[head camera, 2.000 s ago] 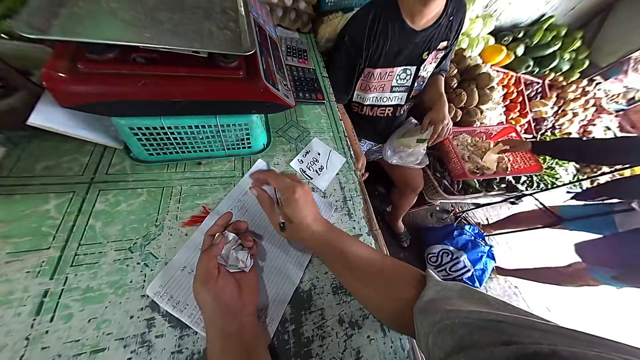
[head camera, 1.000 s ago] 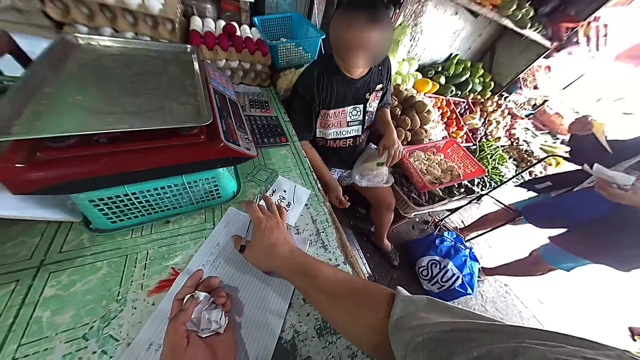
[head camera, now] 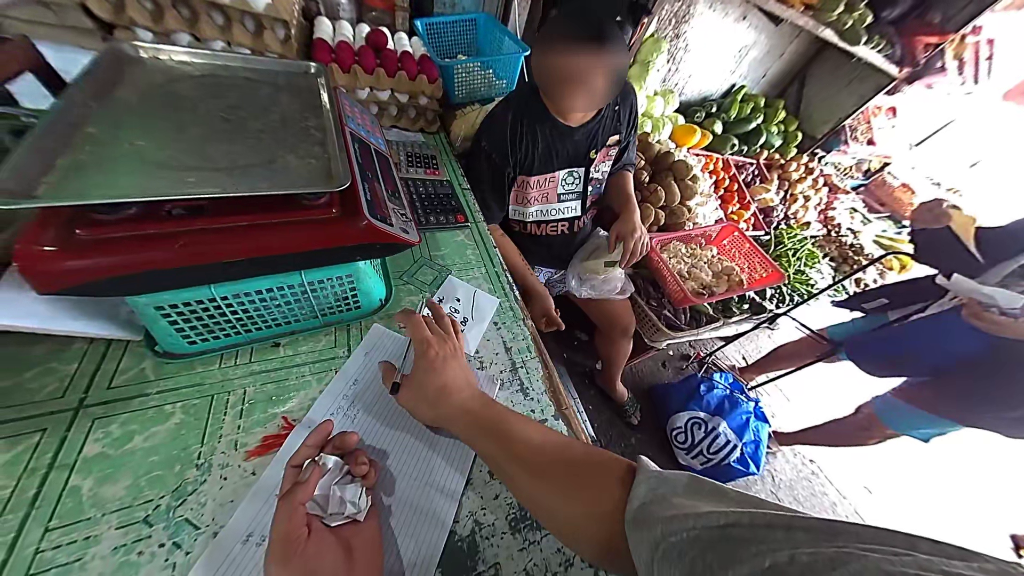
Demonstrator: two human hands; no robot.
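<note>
Palm up, my left hand (head camera: 324,512) holds a crumpled piece of paper (head camera: 339,490) in its curled fingers, over the lower part of a lined sheet (head camera: 424,472) with handwriting. My right hand (head camera: 436,368) is above the sheet's upper end, with a pen (head camera: 402,366) held at the thumb side. Its fingertips touch the near edge of a small white note (head camera: 472,308) with handwritten figures. Part of the note is hidden under the fingers. Red plastic strands (head camera: 272,438) lie beside the sheet, left of my left hand.
On the green counter (head camera: 144,416), a red weighing scale (head camera: 200,240) stands over a teal basket (head camera: 264,308), beside calculators (head camera: 432,200). Egg trays (head camera: 384,80) stand behind. A person (head camera: 560,184) holding a plastic bag is across the counter's edge, near vegetable crates (head camera: 712,264). Another person stands at right.
My right hand has moved to the small note, and the pen now lies along its thumb side. The crumpled paper remains in my left hand. The view has shifted, showing more of the scale and egg trays.
</note>
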